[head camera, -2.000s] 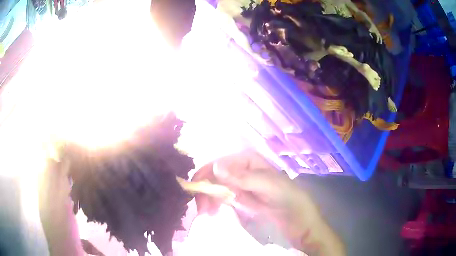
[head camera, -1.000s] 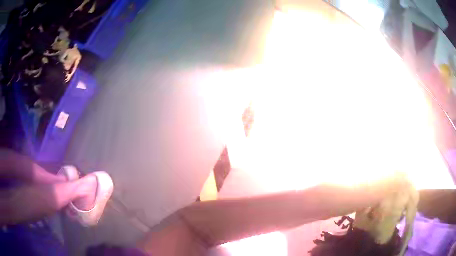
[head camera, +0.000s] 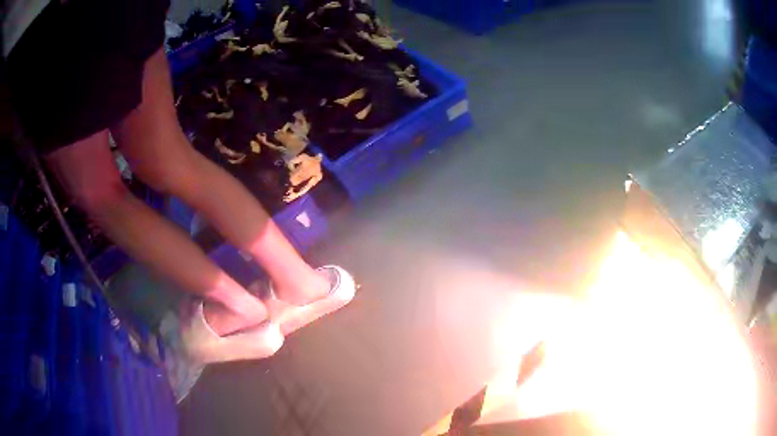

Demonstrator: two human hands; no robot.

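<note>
Neither of my hands can be made out. A reddish-brown strip at the bottom edge may be part of my forearm, but glare and the picture's edge hide the rest. Blue crates [head camera: 400,140] on the floor at the upper left hold many dark pieces [head camera: 256,94] with pale cream limb-like parts. One larger pale orange piece [head camera: 304,176] lies near the crates' front edge. The figure part seen earlier is not visible.
A person's bare legs [head camera: 200,183] with pale shoes [head camera: 315,302] stand beside the crates. Blue crates [head camera: 77,341] also stand at the left edge. Strong glare covers the bench at the lower right. A shiny clear-grey sheet or wrap [head camera: 711,179] lies behind it.
My view has swung left, towards the floor and crates. My hand with the dark piece has dropped out of view. The other person's legs now show more fully.
</note>
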